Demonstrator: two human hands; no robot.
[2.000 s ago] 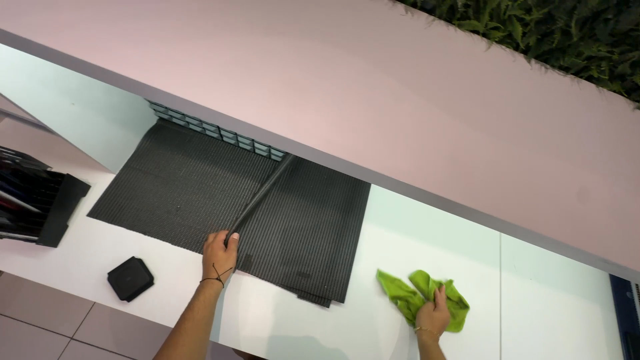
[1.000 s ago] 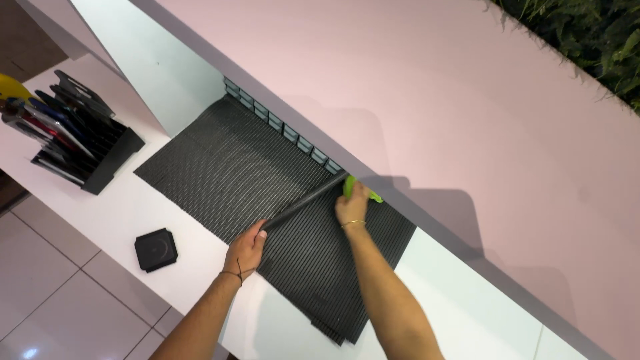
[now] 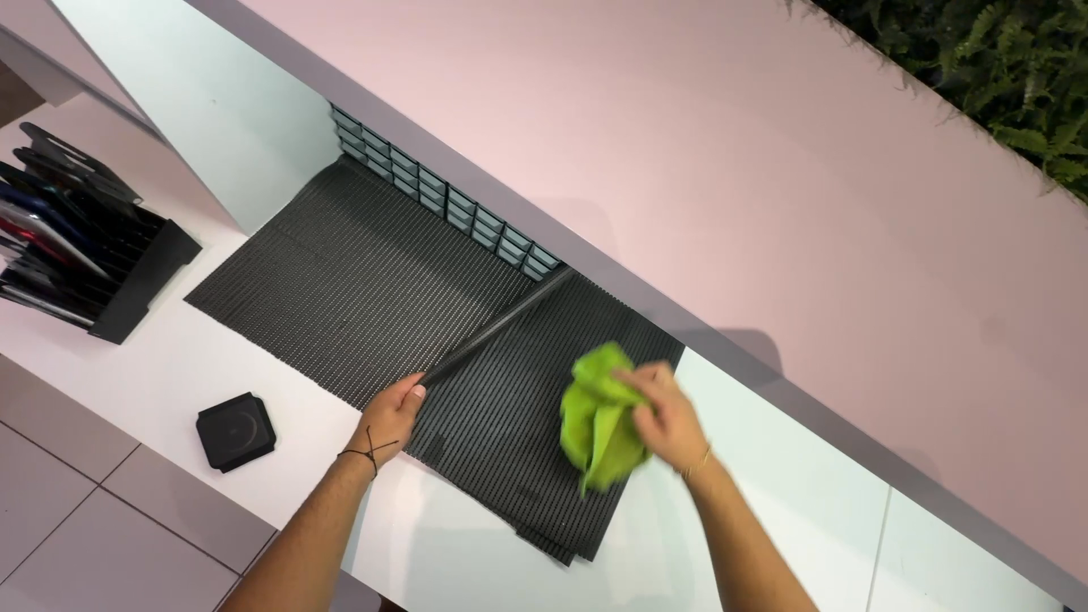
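Note:
A dark grey ribbed mat lies on the white counter, its right part folded over in layers. My left hand, with a black cord at the wrist, grips the near end of the raised fold that runs up toward the shelf edge. To the right, my right hand holds a crumpled green cloth over the folded part of the mat. The cloth is slightly blurred, and whether it touches the mat cannot be told.
A black rack holding several thin devices stands at the left. Near the counter's front edge lies a black square pad. Small drawers line the back beneath the overhanging pink-white ledge. Green foliage fills the upper right.
My right hand with the green cloth has gone from the counter right of the mat to the fold's far end, then back over the mat's right part. My left hand stays on the fold.

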